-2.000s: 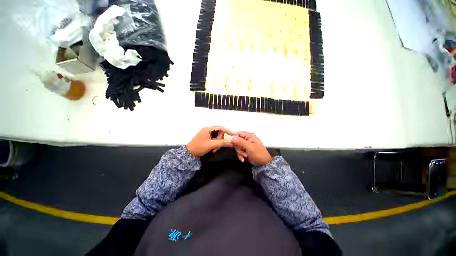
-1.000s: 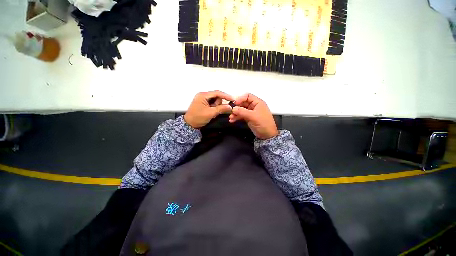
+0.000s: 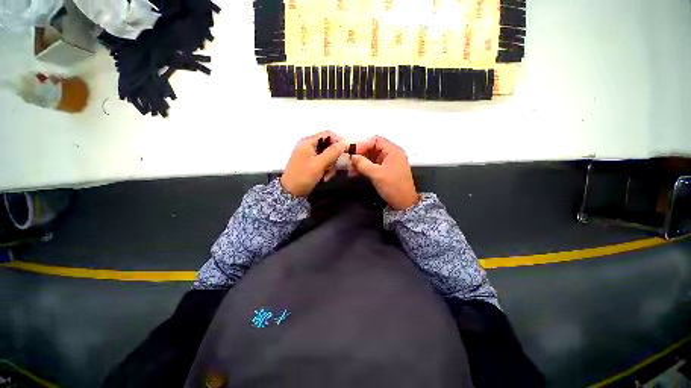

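Note:
My left hand [image 3: 309,165] and my right hand [image 3: 388,168] are close together at the table's front edge. Small black strips [image 3: 323,143] show between the fingers of my left hand. Another black strip [image 3: 352,148] is at my right fingertips. A small pale spot shows between the hands; I cannot tell what it is. Beyond lies the yellow layout board [image 3: 386,34] with red-orange print. Black tabs [image 3: 379,82] line its near edge in a row, and more run along its left and right sides.
A pile of loose black strips [image 3: 151,61] lies at the left, with white wrapping [image 3: 125,17] on top. Beside it are a small open box [image 3: 64,42] and a glue bottle [image 3: 60,93] lying on its side. The white table [image 3: 227,136] ends just before me; a metal-framed stool [image 3: 627,193] stands at right.
The view has tilted down, then shifted slightly. My hands stay close together; a black strip now shows at my right fingertips and more black shows in my left hand.

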